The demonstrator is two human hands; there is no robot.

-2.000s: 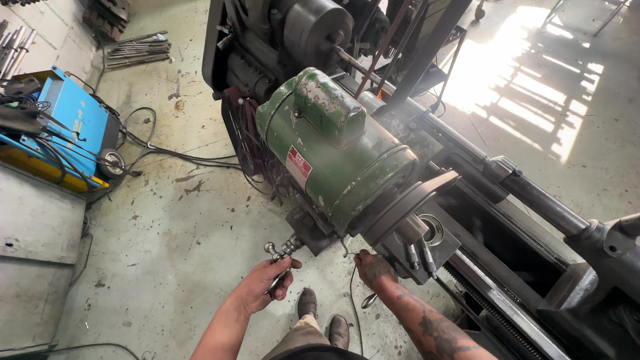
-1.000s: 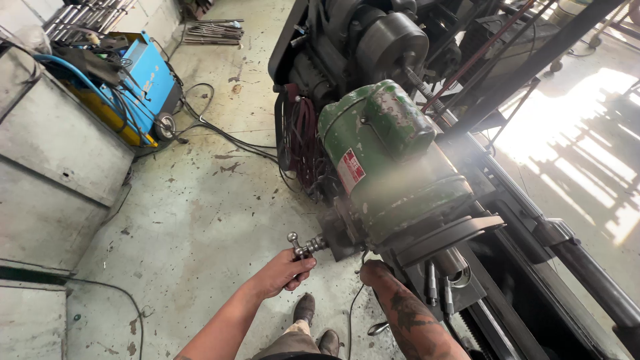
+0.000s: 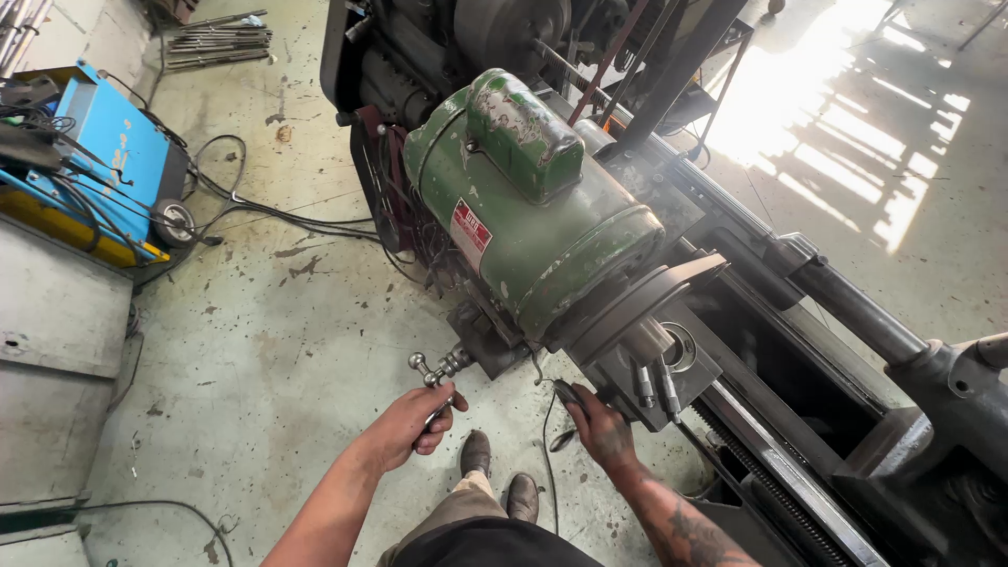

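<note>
My left hand (image 3: 417, 421) is closed around the ball crank handle (image 3: 429, 372) of a lathe slide, below and left of a worn green electric motor (image 3: 512, 197). The motor sits on the lathe carriage, with a belt or wheel guard (image 3: 638, 307) at its lower right end. My right hand (image 3: 598, 429) grips a dark handle (image 3: 568, 394) under that guard, beside a thin cable. A second small handle (image 3: 562, 440) shows just below it. Levers (image 3: 668, 394) stand to the right of my right hand. Haze hangs over the motor.
Lathe bed rails (image 3: 795, 472) run along the right, with the chuck (image 3: 512, 27) at the top. A blue welding machine (image 3: 118, 142) on wheels, black cables (image 3: 291, 219), metal rods (image 3: 220, 43) and a grey cabinet (image 3: 59, 346) are at left. My boots (image 3: 522, 498) are on the floor.
The view has swung away and back. Both hands stay at their handles; the ball crank looks turned slightly. The motor remains beside them.
</note>
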